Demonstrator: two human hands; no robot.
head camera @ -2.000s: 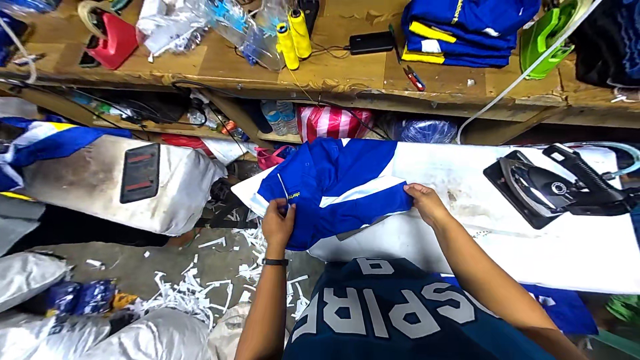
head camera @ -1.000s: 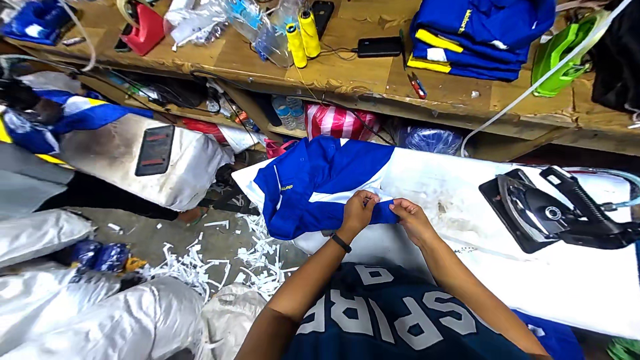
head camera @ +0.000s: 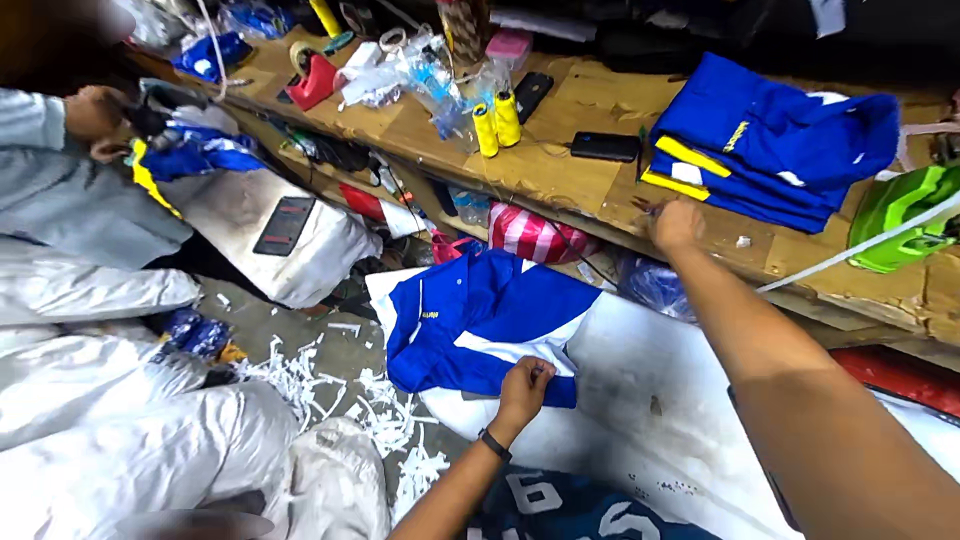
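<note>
A blue and white garment [head camera: 442, 330] lies spread on the white-covered ironing board [head camera: 637, 367]. My left hand [head camera: 527, 386], with a dark wristband, has its fingers pinched at the garment's lower right edge; the fingertips seem to hold a bit of it. On the wooden bench, my right hand [head camera: 677, 223] is at a small pair of thread snips [head camera: 645, 204], fingers bent round its near end. Just behind that hand stands a stack of folded blue garments [head camera: 765, 142] with yellow and white parts.
Along the wooden bench [head camera: 592, 184] are yellow thread cones [head camera: 496, 126], a black phone [head camera: 606, 146], a red tape dispenser [head camera: 313, 79] and a green iron-like object [head camera: 896, 217]. A co-worker's hand [head camera: 94, 120] is at far left. White sacks [head camera: 150, 442] and paper strips [head camera: 300, 382] cover the floor.
My right hand has left the garment and reached forward to the snips on the bench. My left hand stays at the garment's edge. The view has swung, and the black iron is out of sight.
</note>
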